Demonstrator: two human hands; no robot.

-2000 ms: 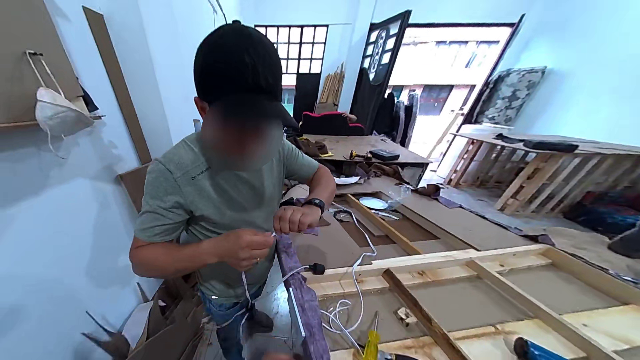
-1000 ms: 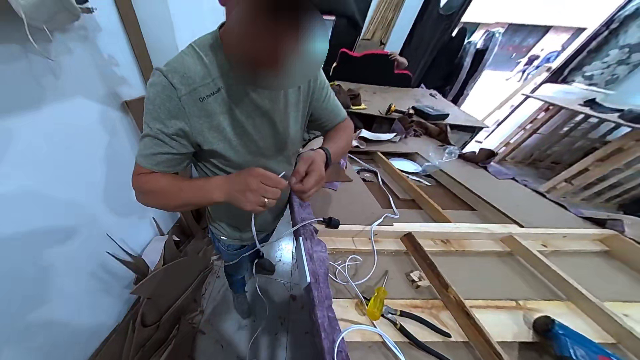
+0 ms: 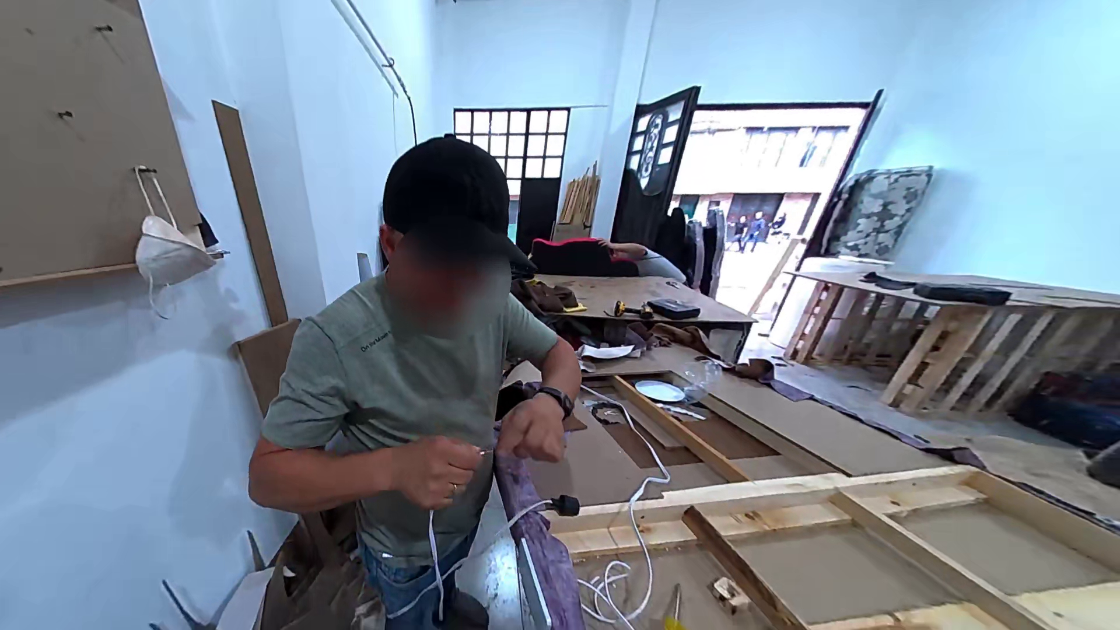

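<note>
Neither my left hand nor my right hand is in view. Across from me a co-worker bends over a thin white cable (image 3: 432, 560), pinching its end between the fingers of both hands. A black plug (image 3: 565, 505) on a white cord lies over the purple fabric-covered edge (image 3: 529, 499). More white cable (image 3: 647, 560) runs in loose loops over the wooden frame (image 3: 910, 542). At the bottom edge, a screwdriver (image 3: 673, 621) with a yellow handle is partly cut off by the picture. A small wood block (image 3: 729, 593) lies within the frame.
Behind the frame lie brown boards with a white plate (image 3: 660, 391). Farther back, a worktable (image 3: 569, 302) bears a drill (image 3: 632, 309) and a black case (image 3: 674, 308). Pallet-like wooden stands (image 3: 962, 350) are at the right. A white mask (image 3: 172, 251) hangs at the left.
The view has tilted up since one second ago, so the pliers and the blue item seen then are out of frame. The co-worker's hands stay near the cable end.
</note>
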